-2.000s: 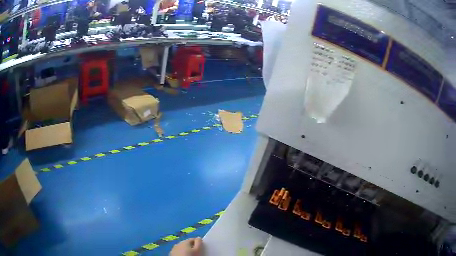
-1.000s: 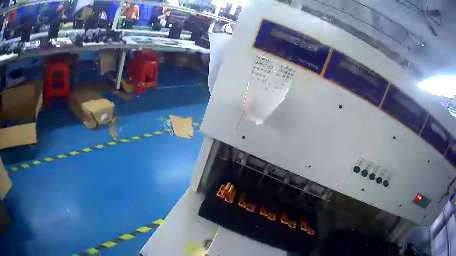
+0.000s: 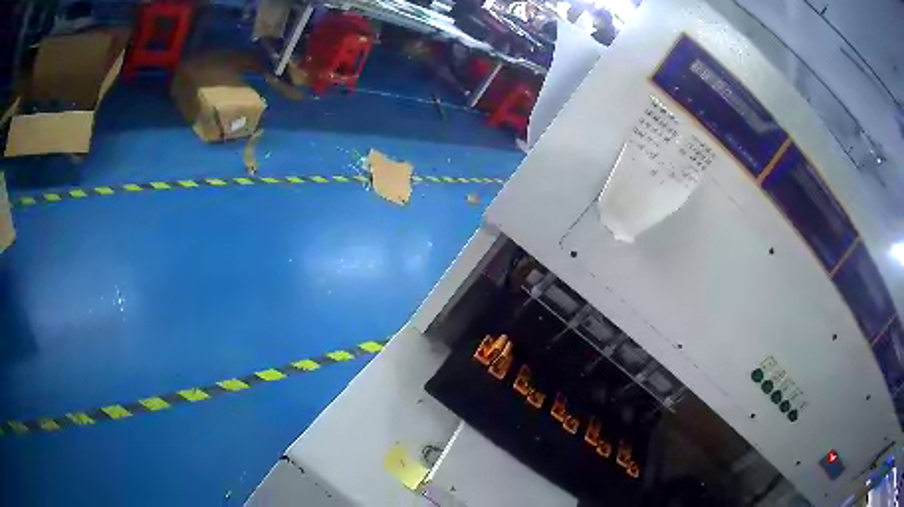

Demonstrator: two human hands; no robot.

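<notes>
The left fixture [image 3: 515,426] is a long black block on the white machine table [image 3: 367,426], inside the machine opening. Orange clamps [image 3: 563,414] stand in a row along it, with a larger pair at the left end. The machine heads [image 3: 595,327] show as a row of metallic units above it. A flat white plate [image 3: 486,470] lies before the fixture. Neither of my hands is in the picture.
A yellow label [image 3: 404,465] is on the table by the plate. A paper note [image 3: 649,173] hangs on the white cover beside green buttons [image 3: 773,394] and a red digital readout [image 3: 833,458]. Cardboard boxes [image 3: 226,112] and red stools [image 3: 339,51] stand on the blue floor.
The view has swung and tilted, so the machine sits at a steeper slant. The hand seen at the table's left edge two seconds ago is out of the picture.
</notes>
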